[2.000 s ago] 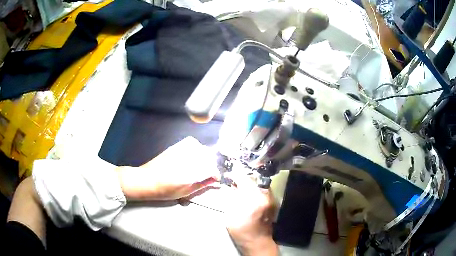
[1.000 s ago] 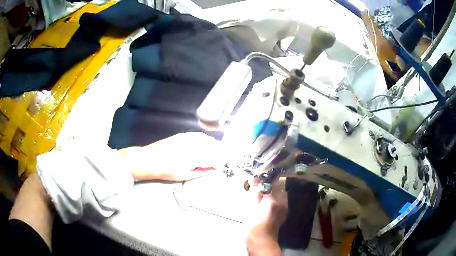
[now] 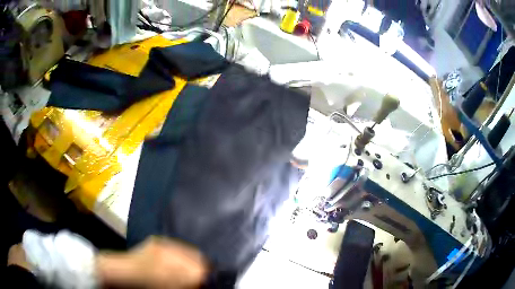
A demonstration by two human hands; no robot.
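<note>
A dark garment panel [image 3: 226, 163] lies spread on the white table, left of the sewing machine head [image 3: 389, 192]. Its right edge lies close to the brightly lit needle area [image 3: 322, 211]; glare hides detail there. My left hand [image 3: 155, 262], with a white sleeve cover on the forearm, is blurred at the panel's lower left edge. Whether its fingers grip the cloth cannot be told. My right hand is not in view.
Folded dark strips [image 3: 90, 84] lie on the yellow taped bundle [image 3: 84, 135] at left. A black phone [image 3: 353, 254] lies under the machine arm, with a red-handled tool [image 3: 377, 274] beside it. A yellow spool [image 3: 289, 20] stands at the back.
My left hand has moved from the needle area down and left. My right hand has left the picture. The dark panel has come nearer and covers more table left of the machine. The view has shifted.
</note>
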